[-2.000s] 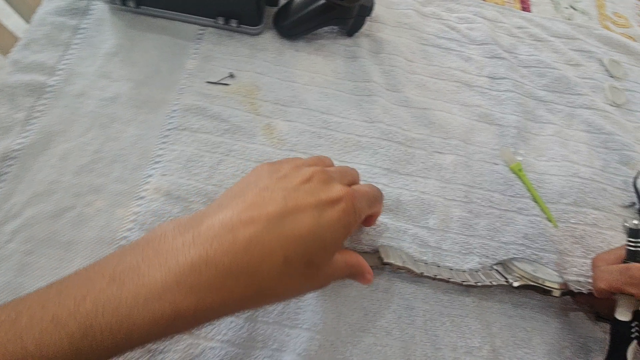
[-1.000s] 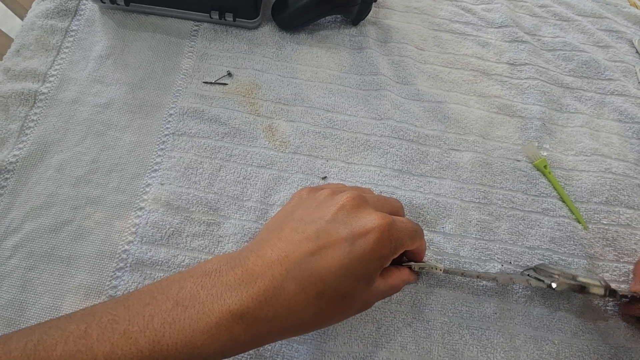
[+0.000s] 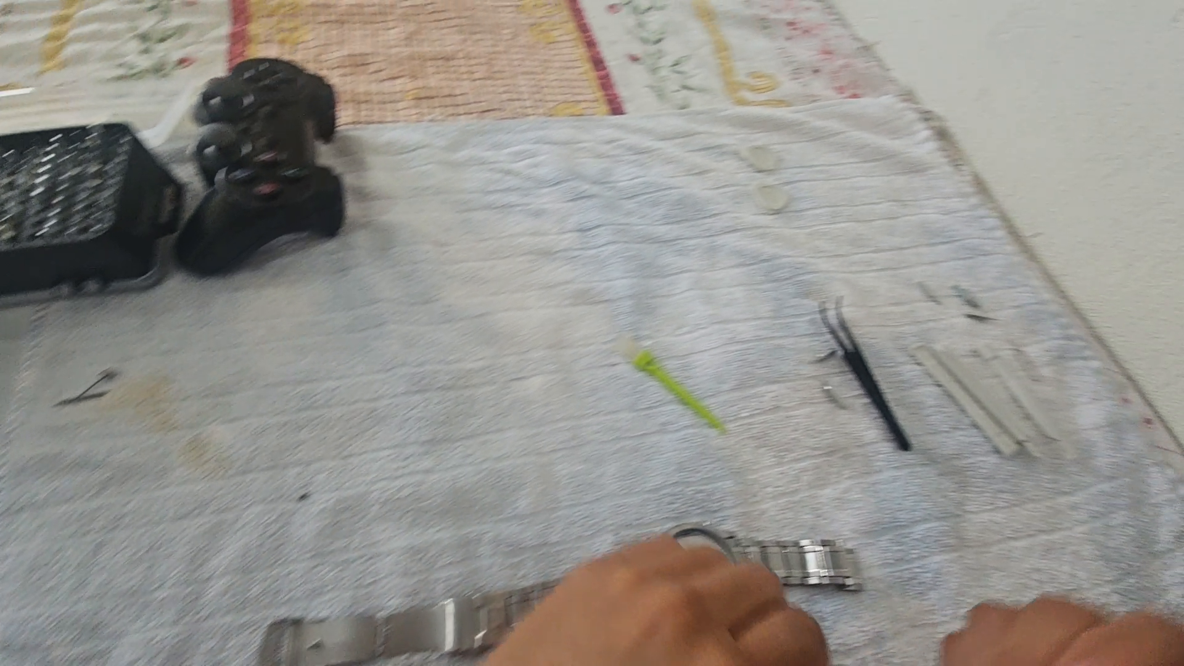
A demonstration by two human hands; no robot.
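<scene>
A wristwatch with a metal link bracelet lies stretched out along the near part of the towel. My left hand is over its middle and covers part of the band and case; the fingertips are hidden, so a hold cannot be told. At the lower right edge, my right hand is blurred and partly cut off, to the right of the bracelet's end. Beyond the watch lie a small green brush and black curved tweezers.
A black game controller stands beside a black case of metal bits at the upper left. Flat pale strips, small metal pieces and two pale discs lie on the right. Small dark pins rest on the left.
The view has shifted toward the right. The watch, held up between both hands a second ago, now lies on the towel. My left hand has moved from the bracelet's end to its middle.
</scene>
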